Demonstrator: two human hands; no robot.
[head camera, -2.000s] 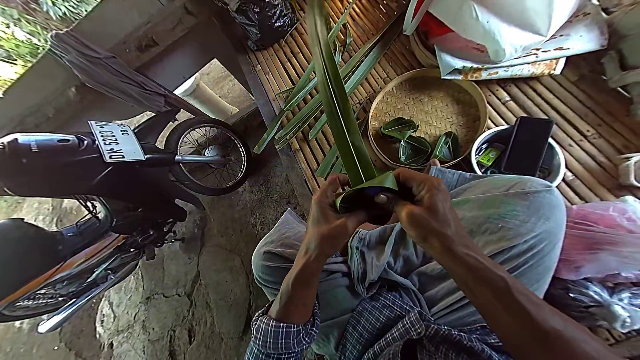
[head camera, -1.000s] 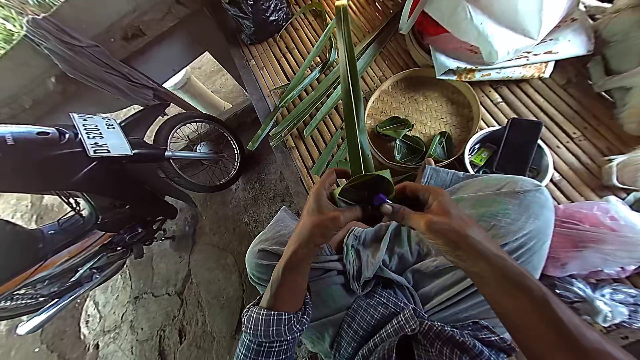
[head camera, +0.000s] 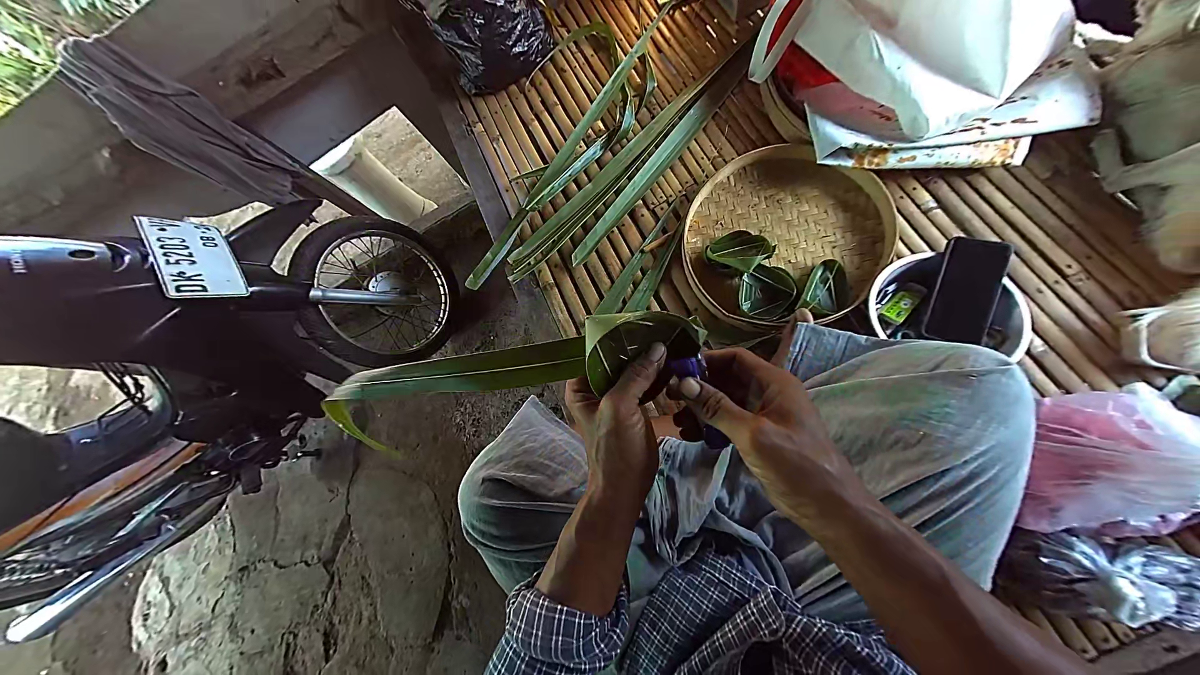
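Note:
My left hand (head camera: 619, 412) grips a folded green palm leaf (head camera: 642, 342), its thumb pressed inside the cup-shaped fold. The leaf's long free strip reaches out to the left, its yellowish tip drooping. In my right hand (head camera: 750, 398) is a small blue-purple tool (head camera: 689, 367), perhaps a stapler, held against the right side of the fold; my fingers cover much of it. Beyond my hands, several folded leaf pieces (head camera: 769, 292) lie in a round woven bamboo tray (head camera: 884, 202).
Long leaf strips (head camera: 619, 187) lie on the bamboo slat platform (head camera: 947, 211). A white bucket (head camera: 1019, 323) holds a black phone (head camera: 967, 289). Plastic bags (head camera: 1106, 459) are at the right, a white sack (head camera: 937, 66) at the top, a black bag (head camera: 487, 42) farther left. A motorcycle (head camera: 178, 319) stands at the left.
The leaf in my hands has turned: its long strip pointed away from me across the platform and now extends to the left. Both hands still hold the leaf and tool close together.

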